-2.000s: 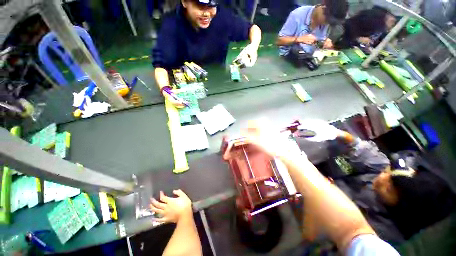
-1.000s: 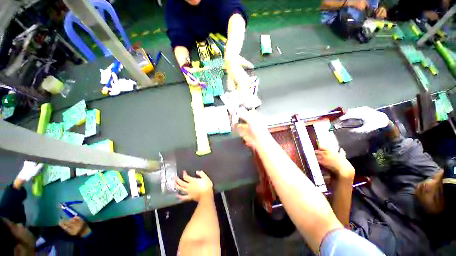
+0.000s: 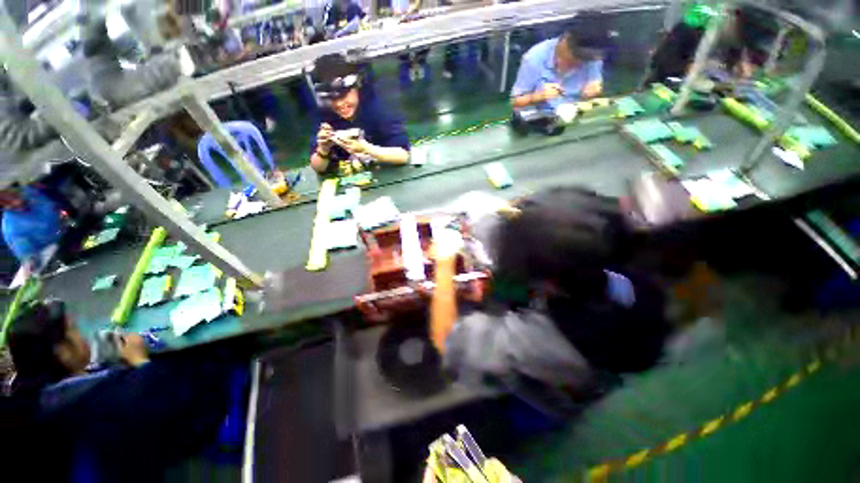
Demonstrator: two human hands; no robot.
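At the bottom edge, a hand (image 3: 498, 473), apparently my right, is mostly cut off and blurred. It seems closed around several thin, pale-edged pieces with yellow parts (image 3: 457, 457), which look like circuit boards seen edge-on. My left hand is not in view. On the bench beyond, pale green boards (image 3: 341, 234) lie right of a long yellow-green bar (image 3: 322, 226). A red-brown fixture (image 3: 385, 268) sits at the bench's near edge, with a neighbour's forearm over it.
A seated neighbour (image 3: 566, 292) bends close at centre right, blurred. Another person (image 3: 61, 344) sits lower left. Two people sit across the bench (image 3: 283, 292). A grey metal post (image 3: 141, 179) slants at left. A round black stool (image 3: 408, 357) stands below the fixture.
The view has drawn back and turned. Both my arms have left the bench area; one hand now shows low with the pieces. The person across has both hands raised near the chest.
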